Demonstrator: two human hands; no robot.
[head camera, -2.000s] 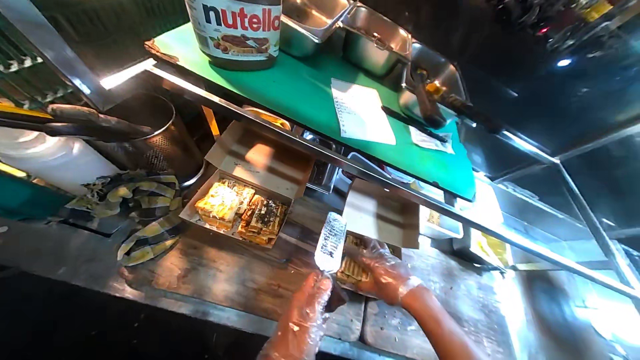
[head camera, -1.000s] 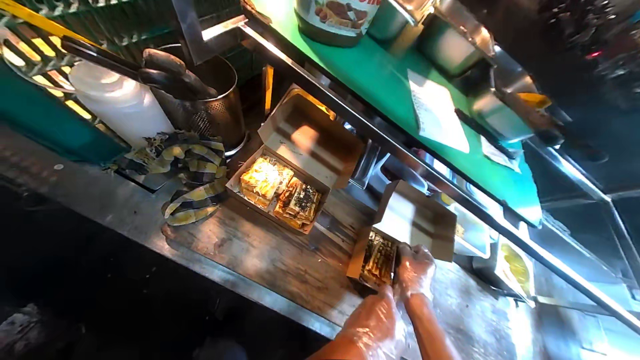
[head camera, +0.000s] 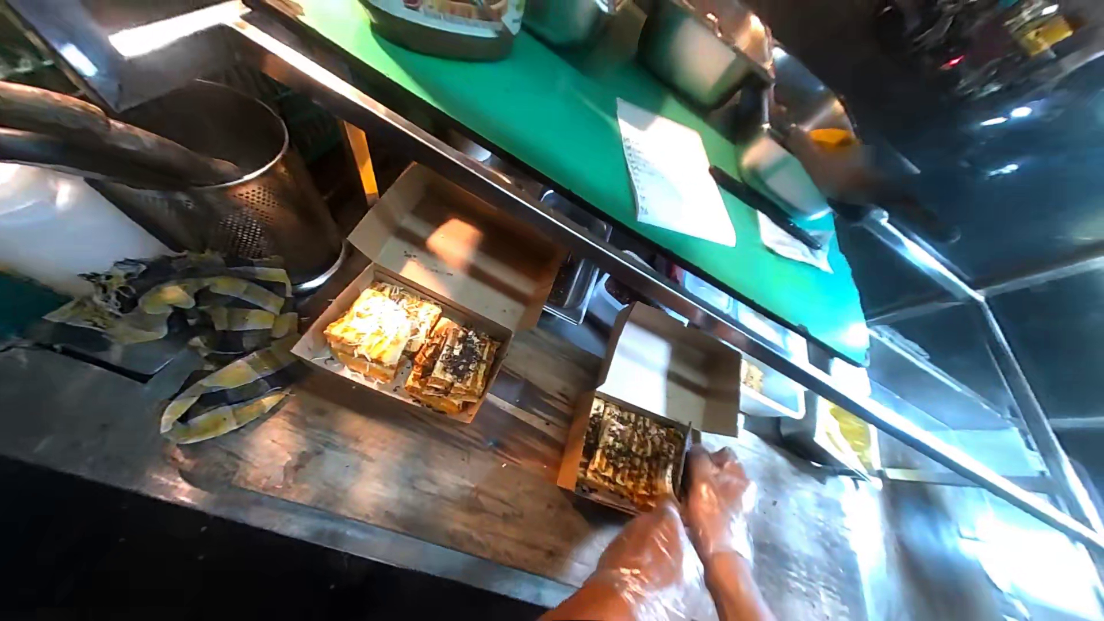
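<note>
Both my hands wear clear plastic gloves and meet at the near right corner of a small open cardboard box (head camera: 567, 448). Topped toasted bread (head camera: 631, 453) cut in strips fills that box. My left hand (head camera: 642, 556) reaches its front edge; whether its fingers grip anything is hidden. Against the box's right side is my right hand (head camera: 718, 496), fingers bent, their hold not clear. Further left stands a larger open cardboard box (head camera: 312, 349) with two stacks of toasted bread, one under pale shreds (head camera: 384, 328), the other under dark sprinkles (head camera: 457, 362).
A yellow-and-black cloth (head camera: 228, 379) lies beside a perforated metal container (head camera: 267, 216) at left. Over the wooden board (head camera: 388, 466) runs a green-topped shelf (head camera: 552, 129) holding a Nutella jar (head camera: 448, 30), paper slips (head camera: 677, 177) and metal pans (head camera: 703, 52). Food tubs (head camera: 849, 435) stand behind at right.
The white-handled or white-bladed tool seen near my left hand two seconds ago no longer shows. My left hand has come to the smaller box's corner, beside my right hand. The view has shifted.
</note>
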